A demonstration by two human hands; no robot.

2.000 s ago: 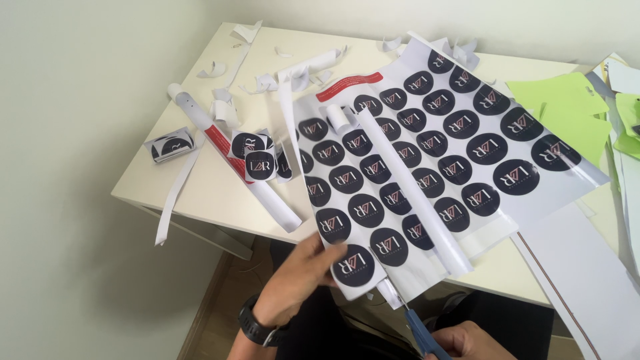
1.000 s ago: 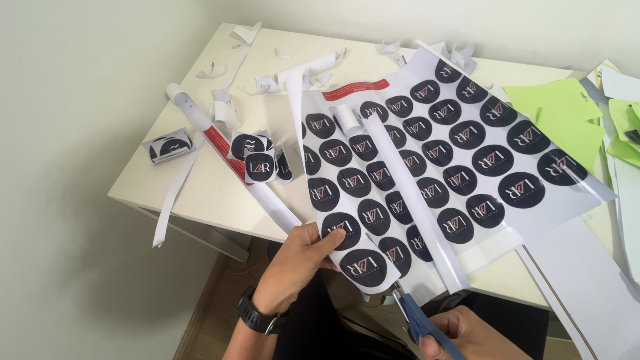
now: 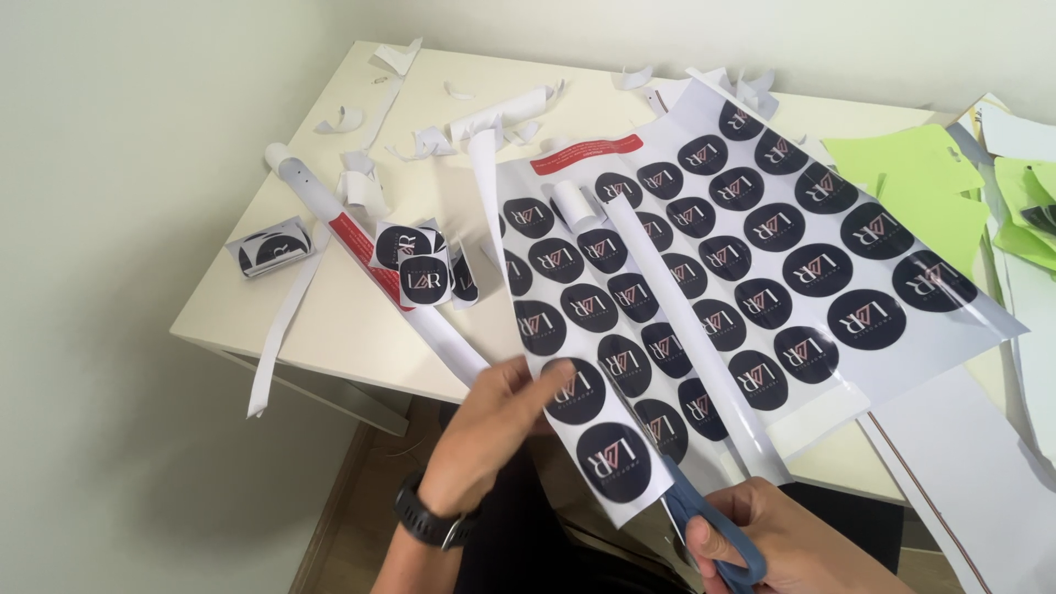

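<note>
A large glossy sheet of round black stickers lies over the table's front part and hangs past its edge. My left hand, with a black watch on the wrist, pinches the sheet's left margin between thumb and fingers. My right hand grips the blue handles of a pair of scissors. Their blades lie between the leftmost column of stickers and the one beside it, partly hidden by the sheet. The cut strip's lower end hangs free, left of the blades. A long curled strip lies across the sheet.
A rolled sheet with a red label lies at the left, beside cut square stickers and a small sticker stack. White paper scraps are scattered toward the back. Green sheets and white boards lie at the right.
The scissors have moved up along the sheet, and the cut beside the left column is longer. My left hand has stayed on the left margin, which has shifted with the sheet.
</note>
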